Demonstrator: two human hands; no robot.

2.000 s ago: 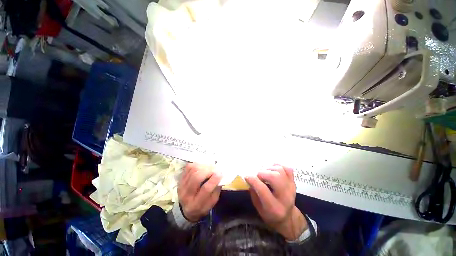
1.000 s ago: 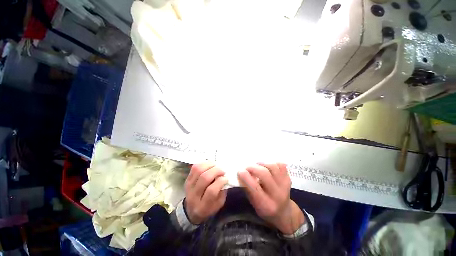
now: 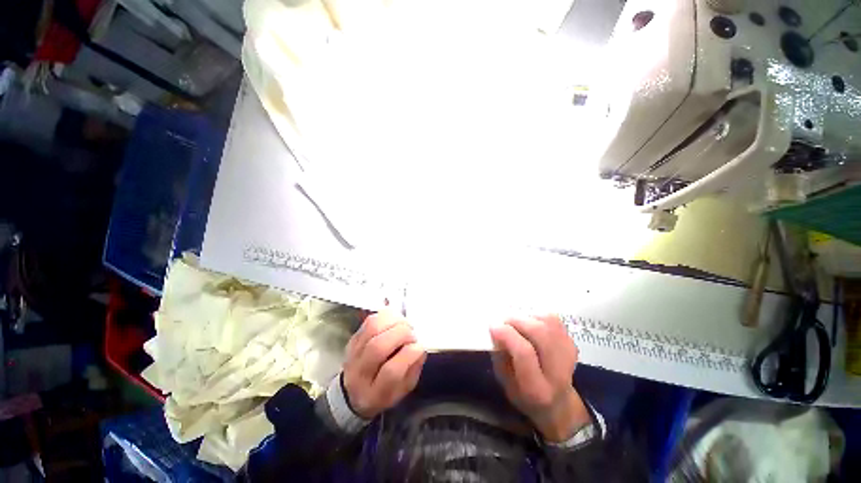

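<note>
A pale cloth piece (image 3: 458, 325) glares white under the lamp at the table's front edge. Its near edge runs straight between my hands. My left hand (image 3: 384, 363) grips it at the left end with curled fingers. My right hand (image 3: 538, 366) grips it at the right end, fingertips on the cloth. The cloth's far part merges into the glare and its outline is hidden. A large cream fabric bundle (image 3: 274, 71) lies behind the hands. The sewing machine head (image 3: 699, 113) stands at the right, with the presser foot area partly hidden under it.
Black shears (image 3: 795, 358) and a wooden-handled tool (image 3: 755, 292) lie right on the white table (image 3: 250, 212), which has a printed scale along its front. Crumpled cream cloth (image 3: 245, 354) hangs lower left, beside a blue crate (image 3: 146, 203) and a red crate (image 3: 121, 335).
My hands have moved apart, my right hand shifting right, and the cloth edge between them now shows longer and straight. The yellowish patch seen between them two seconds ago is gone.
</note>
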